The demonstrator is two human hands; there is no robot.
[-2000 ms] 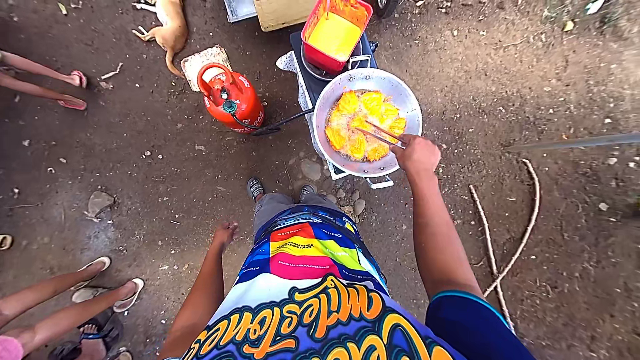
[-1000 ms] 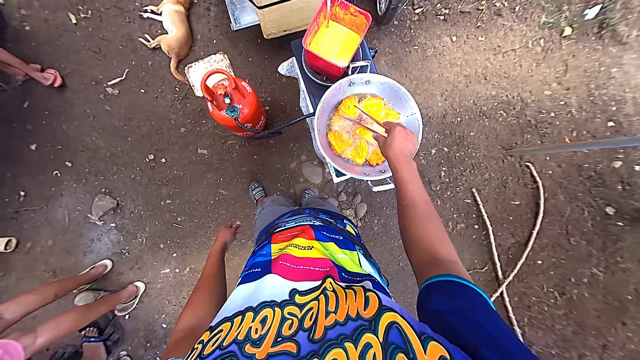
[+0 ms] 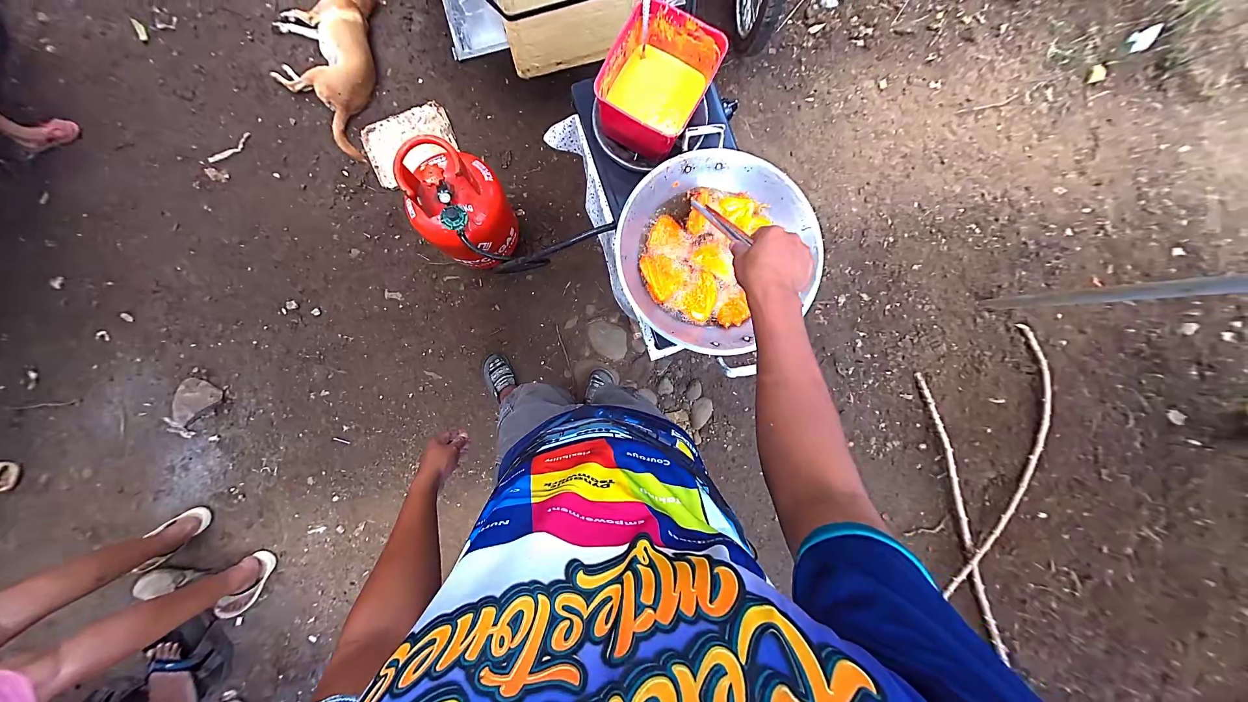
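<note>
My right hand (image 3: 776, 261) is closed around metal tongs (image 3: 721, 222), whose far ends reach among the food in a wide metal pan (image 3: 643, 210). Several orange-yellow battered pieces (image 3: 665, 277) bubble in oil there. Behind the pan, a red plastic container (image 3: 624, 125) holds yellow-orange batter (image 3: 656, 91) and a utensil handle sticks out of it. My left hand (image 3: 444, 456) hangs low beside my body, touching nothing; its fingers are blurred and seem loosely curled.
A red gas cylinder (image 3: 487, 219) stands left of the stove, joined by a black hose (image 3: 565, 249). A tan dog (image 3: 346, 68) lies beyond it. Other people's legs (image 3: 146, 604) are at lower left. Sticks (image 3: 951, 468) lie on the dirt at right, and stones (image 3: 606, 339) near my feet.
My right hand has shifted about over the pan, and the tongs now point to its upper left part. The food pieces have moved within the oil. My left hand stays low at my side.
</note>
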